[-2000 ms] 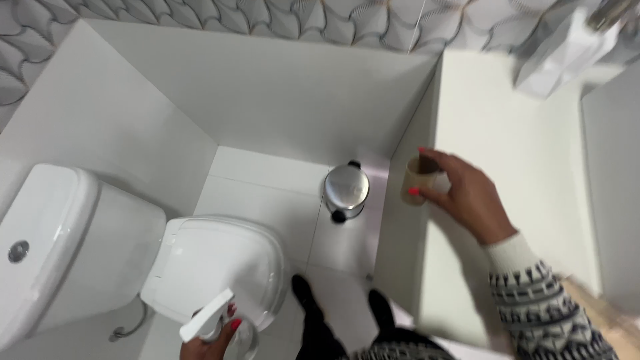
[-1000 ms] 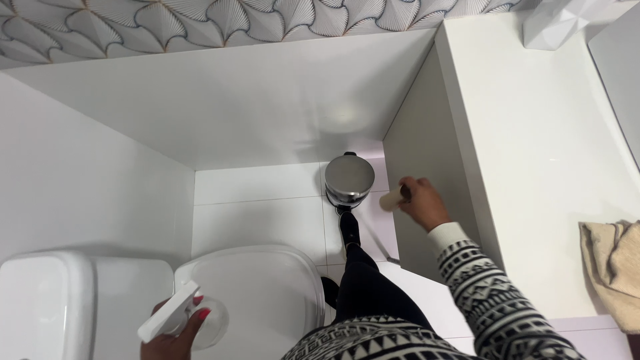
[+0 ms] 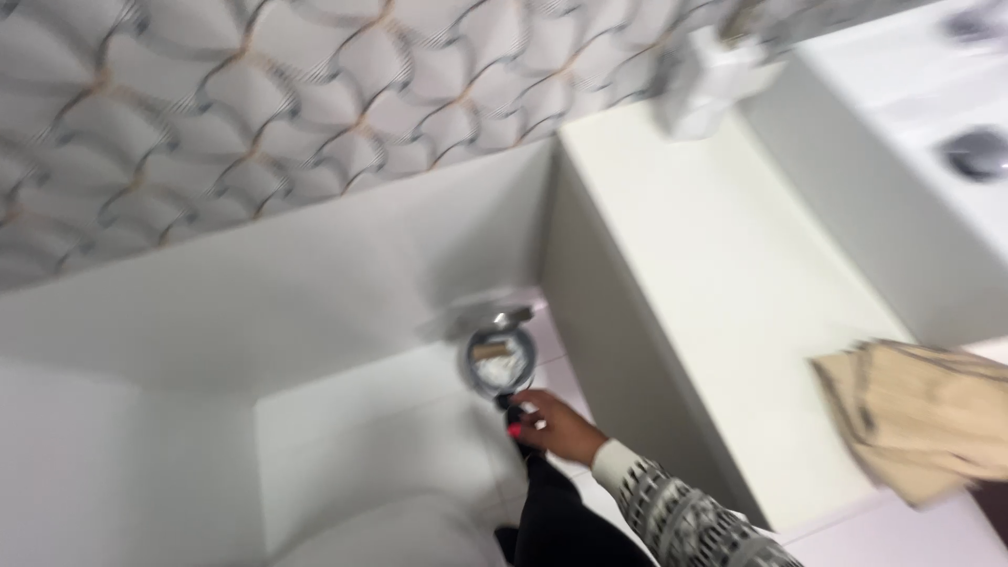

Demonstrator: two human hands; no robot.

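Observation:
My right hand (image 3: 555, 429) hangs just above the pedal bin, its fingers apart with nothing between them. The round metal pedal bin (image 3: 470, 376) stands on the floor with its lid (image 3: 488, 315) raised against the wall side. Inside lie a brown cardboard roll tube (image 3: 491, 350) and crumpled white paper (image 3: 501, 368). My foot in a black shoe is at the near side of the bin, by the pedal. My left hand is out of view. The picture is blurred by motion.
The white toilet lid (image 3: 402, 535) shows at the bottom. To the right runs a white ledge (image 3: 693, 276) with a white faceted vase or dispenser (image 3: 701, 90) and a folded beige cloth (image 3: 921, 417). Beyond it is a white basin area (image 3: 906, 71). Patterned tiles (image 3: 315, 102) cover the upper wall.
The cardboard tube has left my right hand and lies in the bin, whose lid was closed and is now up. My left hand, which held a white spray bottle, has gone out of view.

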